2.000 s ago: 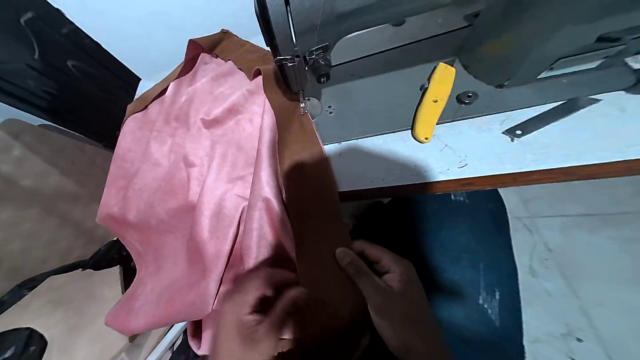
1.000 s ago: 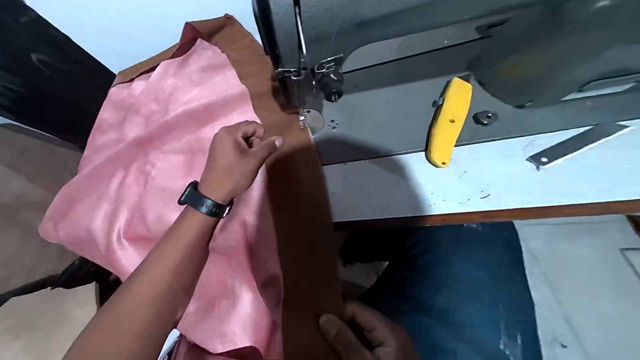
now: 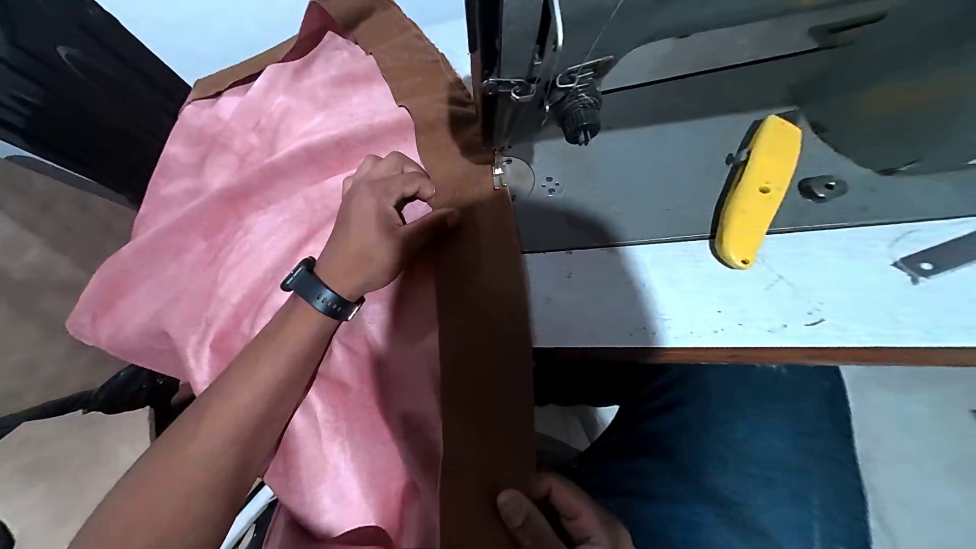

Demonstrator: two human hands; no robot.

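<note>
Pink fabric [image 3: 252, 221] with a wide brown border strip [image 3: 484, 343] lies across the left part of the view. The strip's right edge runs under the presser foot [image 3: 499, 172] of a sewing machine [image 3: 656, 145]. My left hand [image 3: 385, 217], with a dark watch at its wrist, rests on the cloth just left of the foot, thumb and fingers closed at the strip's inner edge; whether it pinches cloth I cannot tell. Low in the view, my right hand [image 3: 564, 515] grips the strip's right edge between thumb and fingers.
A yellow utility knife [image 3: 759, 191] lies across the machine bed's front edge. Farther right, a flat metal blade [image 3: 938, 255] rests on the white tabletop [image 3: 610, 305], which has a brown front edge. A black object [image 3: 84, 84] stands at the upper left.
My left hand has moved from low on the cloth up to beside the presser foot. The right hand remains at the strip's lower edge. The view has shifted somewhat.
</note>
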